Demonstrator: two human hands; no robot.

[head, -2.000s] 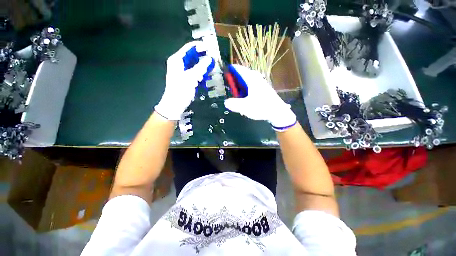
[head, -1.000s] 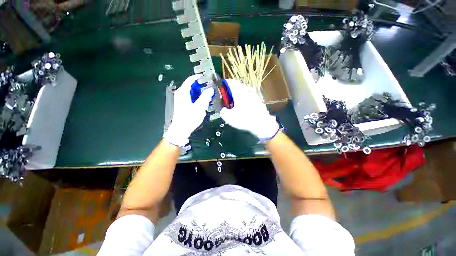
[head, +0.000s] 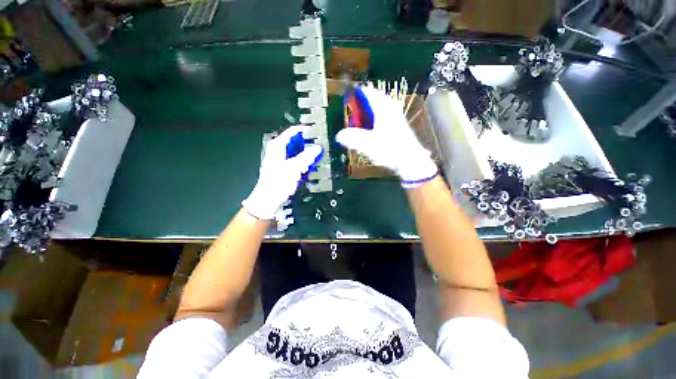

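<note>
My left hand (head: 285,169), in a white glove with blue fingertips, holds a long pale PCB strip (head: 312,89) near its lower end. The strip points away from me and its comb-like edge faces left. My right hand (head: 382,133), gloved the same way, is closed around the red-handled cutters (head: 359,111), to the right of the strip and apart from it. The cutter jaws are blurred. Another notched strip (head: 284,216) lies partly hidden under my left hand and wrist. Small offcut tabs (head: 333,235) lie near the bench edge.
A cardboard scrap box (head: 426,137) with cream sticks stands behind my right hand, a small cardboard box (head: 348,61) beyond it. White foam trays with wired assemblies stand at right (head: 585,133) and left (head: 104,163). Red cloth (head: 571,270) and a brown carton (head: 111,314) are below the bench.
My right hand with the cutters has moved away from the strip, forward and right. The strip now points straighter ahead, and more of its lower end shows. The camera view has shifted slightly.
</note>
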